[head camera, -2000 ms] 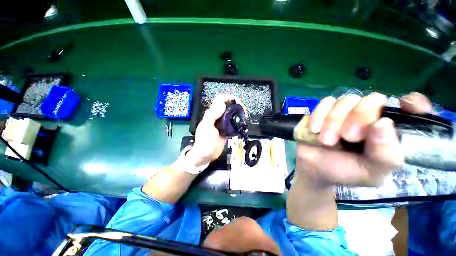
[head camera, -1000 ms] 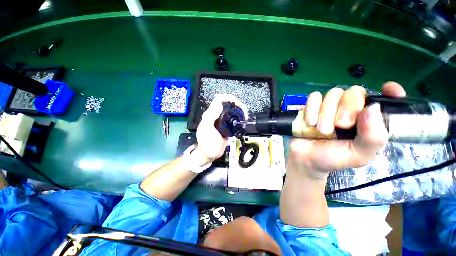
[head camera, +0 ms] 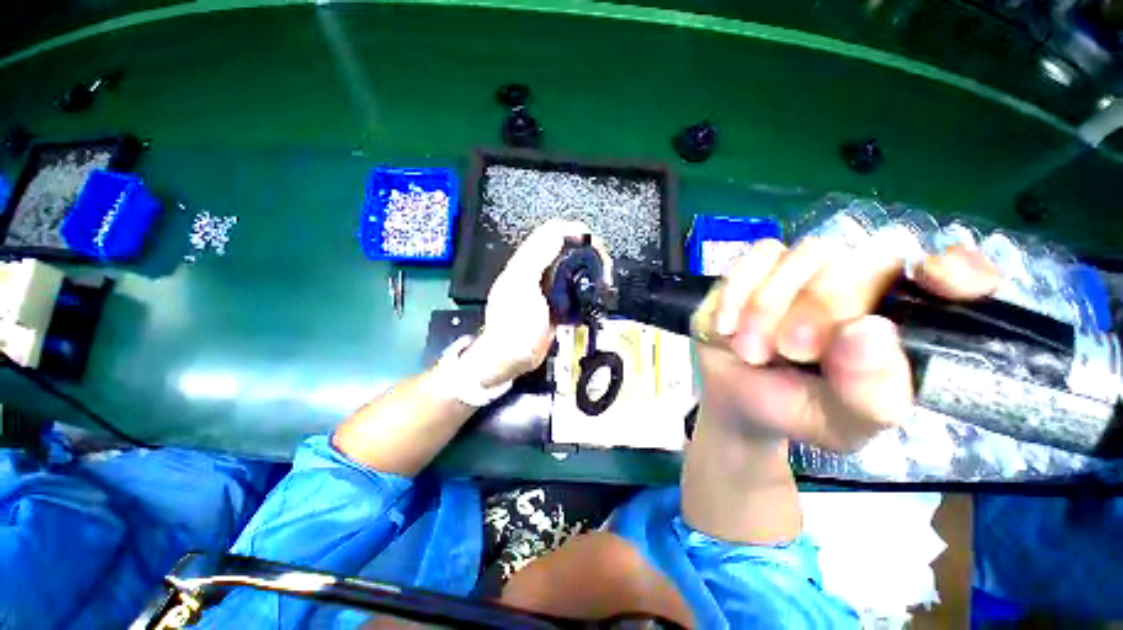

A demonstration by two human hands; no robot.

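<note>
My left hand [head camera: 522,302] holds the dark round housing [head camera: 576,286] upright above the jig. A black ring part [head camera: 600,382] hangs from the housing by a dark strip, over the cream-white jig [head camera: 640,412]. My right hand [head camera: 813,345] grips the electric screwdriver [head camera: 985,357], held level and pointing left. Its black nose is close to the housing; whether the bit touches it cannot be told. The screw tray [head camera: 468,265], heaped with tiny silver pieces, lies behind both hands.
Blue parts bins [head camera: 410,215] flank the tray. Tweezers [head camera: 397,292] lie left of the jig. A black fixture plate [head camera: 456,325] is partly under my left wrist. Clear blister trays [head camera: 973,443] lie right. Several small black units [head camera: 696,140] stand behind. Loose tiny pieces [head camera: 211,231] lie left.
The screwdriver came level to the housing, then its rear tilted down, and its nose now sits slightly away. The ring part hangs lower. The whole view shifted slightly.
</note>
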